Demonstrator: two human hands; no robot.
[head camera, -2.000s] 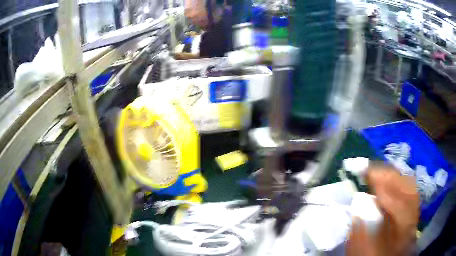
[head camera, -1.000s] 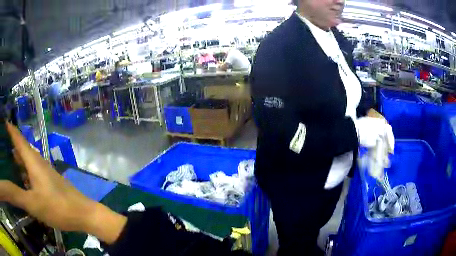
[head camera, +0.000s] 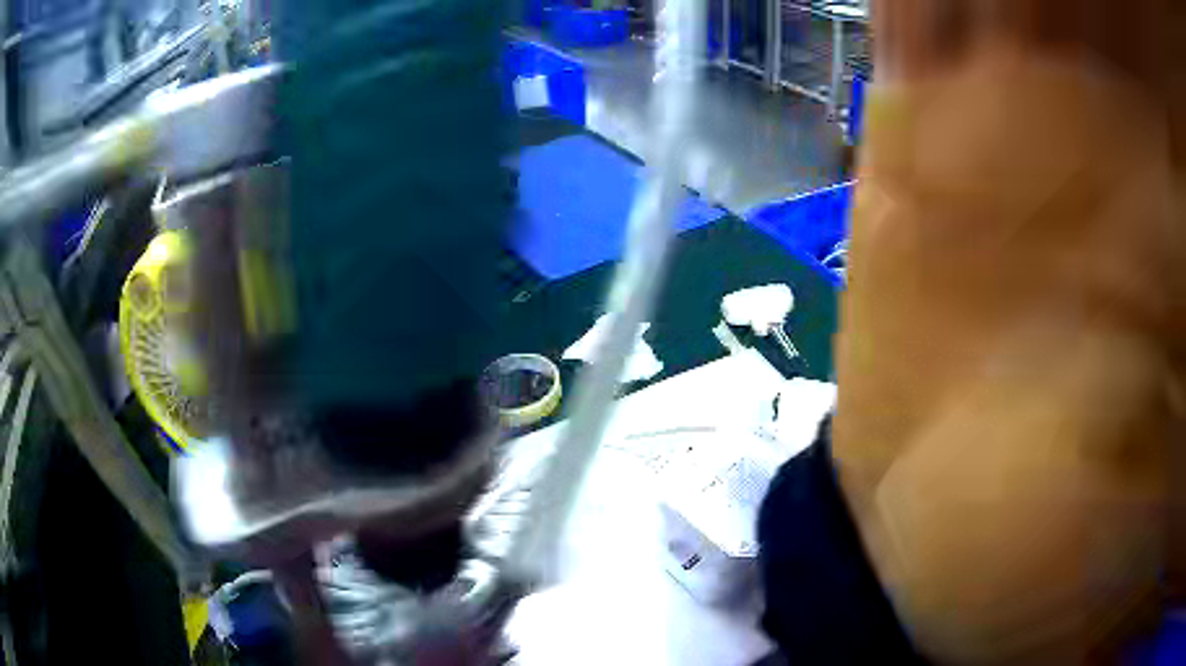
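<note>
The dark teal screwdriver (head camera: 397, 221) hangs large and blurred left of centre, its dark nose pointing down. A pale hose (head camera: 631, 293) runs beside it. White coiled cords (head camera: 377, 605) lie below and behind its tip, partly hidden by it. A pale sheet (head camera: 709, 436) lies on the bench, with a very bright white area at its near side. My right hand (head camera: 1021, 351) is very close to the camera at the right, blurred and cut off by the edge. Its fingers cannot be made out. My left hand is not in view.
A tape roll (head camera: 524, 388), a crumpled tissue (head camera: 618, 349) and a white plug-like piece (head camera: 758, 307) lie along the sheet's far edge. A yellow fan (head camera: 154, 338) stands at the left, partly behind the driver's fittings. A blue bin (head camera: 809, 221) shows behind the green bench.
The view has swung back left from the bins and the person in dark clothes to the bench. My right hand has gone from the left side to close up at the right.
</note>
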